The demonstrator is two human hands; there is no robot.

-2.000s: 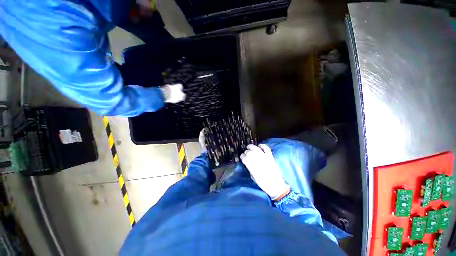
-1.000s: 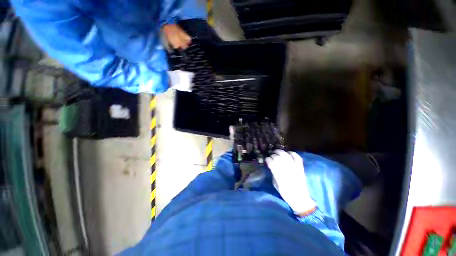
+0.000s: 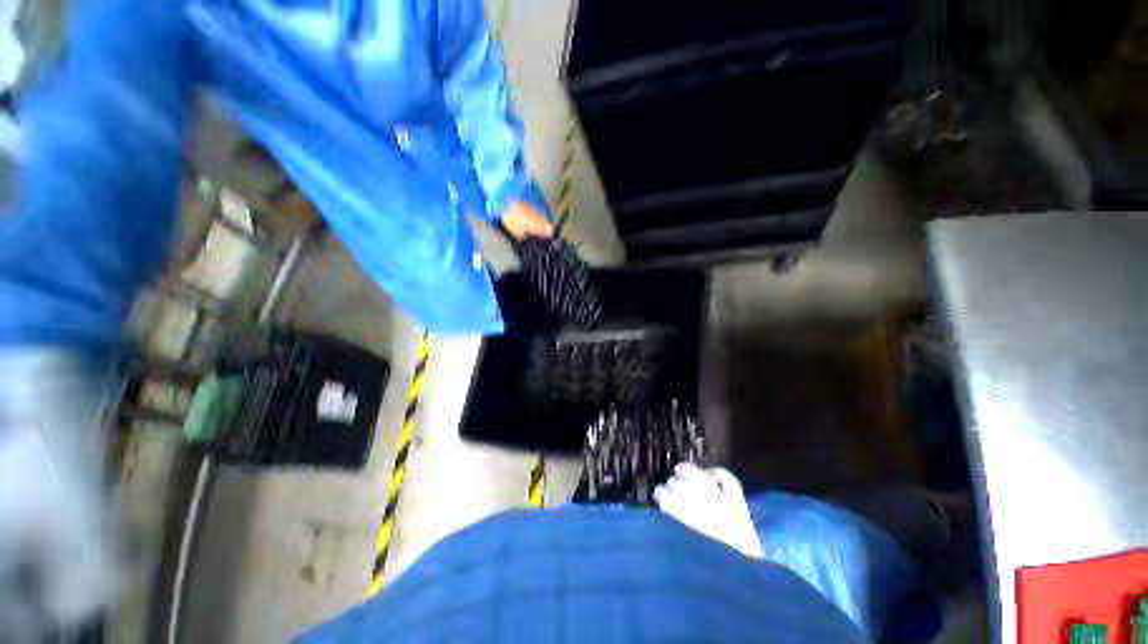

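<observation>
A black piece with many upright shiny pins or strips [image 3: 640, 443] is low in the middle, in front of my body. My right hand [image 3: 708, 503], in a white glove, grips its right-hand edge. My left hand does not show; the piece and my clothing may hide it. Beyond the piece, a large black bin [image 3: 497, 405] stands on the floor, with a similar dark pinned mass in it. Another person's bare hand [image 3: 526, 222] holds a second dark pinned piece [image 3: 562, 279] over the bin's far left part.
A person in a blue smock [image 3: 378, 164] stands at upper left; a blurred white-gloved hand [image 3: 50, 478] is near the left edge. Stacked black boxes [image 3: 730, 126] stand beyond the bin. A metal bench [image 3: 1057, 377] with a red tray [image 3: 1070, 591] is right; a black crate [image 3: 346, 409] is left.
The view has tilted upward, showing more of the stacked boxes. The other person has straightened and holds a pinned piece, their gloved hand now away from the bin. My left hand has dropped out of sight.
</observation>
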